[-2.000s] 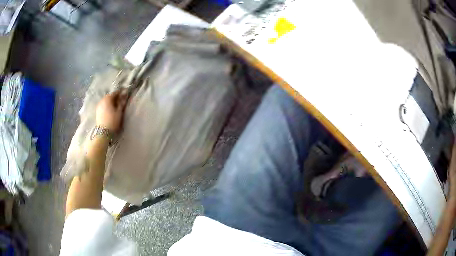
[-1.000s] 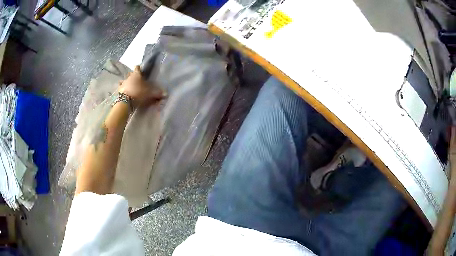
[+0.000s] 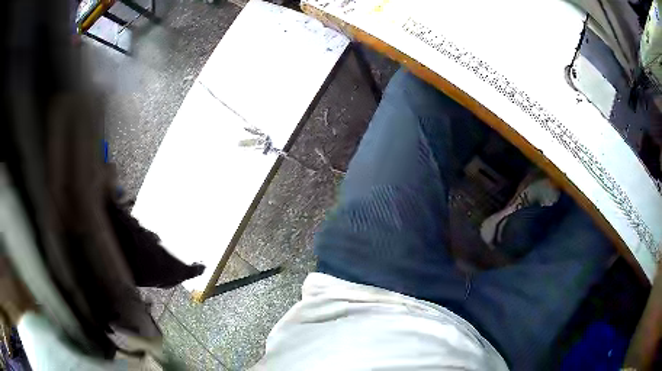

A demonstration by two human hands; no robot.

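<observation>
A blurred mass of grey and dark brown cloth panels (image 3: 65, 188) hangs raised and close to the camera along the left edge. A white sleeve shows below it, with a small blurred skin-toned patch at the far left edge. The fingers of my left hand are hidden, so their grip cannot be seen. The low white stand (image 3: 203, 159) beside my thigh bears a small tuft of loose threads (image 3: 258, 140). My right hand is not visible; a blurred brownish shape, possibly my forearm, is cut off at the lower right edge.
The white machine table (image 3: 501, 94) with ruler markings and a wooden edge curves across the upper right. A silver plate (image 3: 597, 83) is set in it. My legs are under the table. A stool (image 3: 98, 16) stands at the upper left on the speckled floor.
The grey panels have left the low stand and are now raised at the left, baring its top. My left hand, earlier on the panels, has moved left out of clear sight.
</observation>
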